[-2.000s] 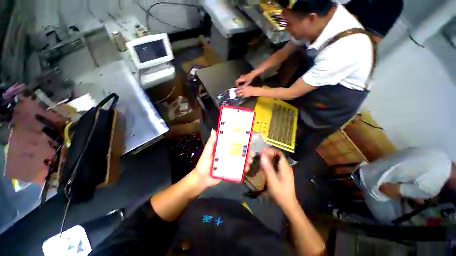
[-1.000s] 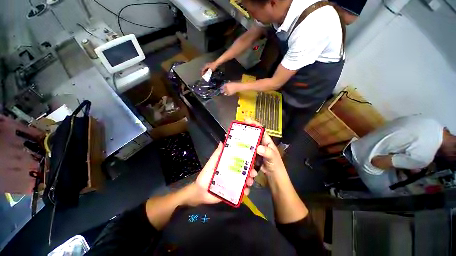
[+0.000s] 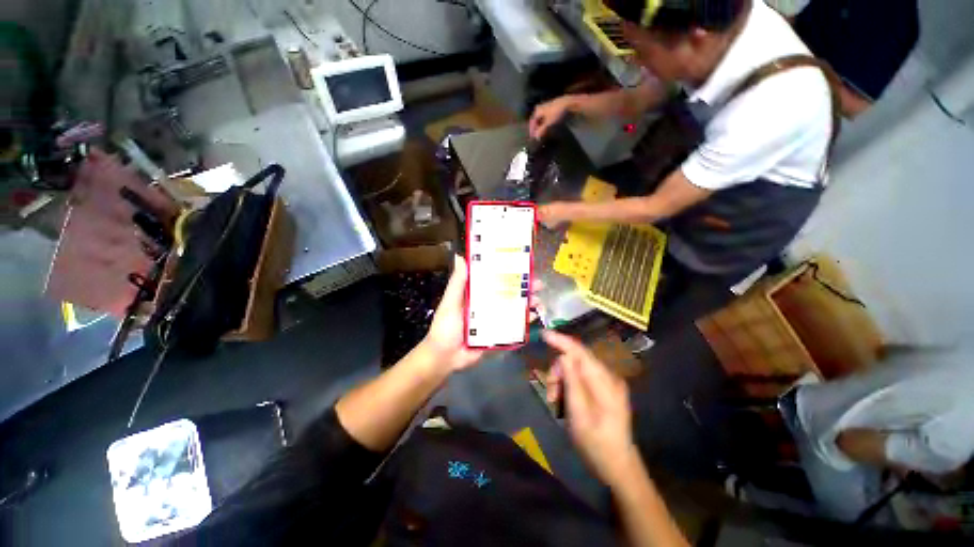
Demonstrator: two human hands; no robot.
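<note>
A red-edged smartphone (image 3: 500, 276) with a lit white screen is upright in my left hand (image 3: 454, 321), whose fingers wrap its lower left side. My right hand (image 3: 587, 401) is just right of and below the phone, apart from it, with its fingers curled. Something small and dark shows at its fingers; I cannot tell if it is held. Beyond the phone, a yellow sewing template (image 3: 614, 262) with dark strips in its slots lies on the low metal-topped table (image 3: 486, 156). A bag of shiny dark straps is partly hidden behind the phone.
A person in a white shirt (image 3: 753, 134) stands at the table, hands near the bag. Another person (image 3: 902, 422) is at the right edge. A control panel (image 3: 360, 90), black bag (image 3: 219, 262), brown box (image 3: 417, 260) and square stool seat (image 3: 160, 481) are at left; a wooden crate (image 3: 801, 321) is at right.
My right hand has come off the phone and moved down and right. The view has shifted. The other person's far hand has lifted away from the strap bag.
</note>
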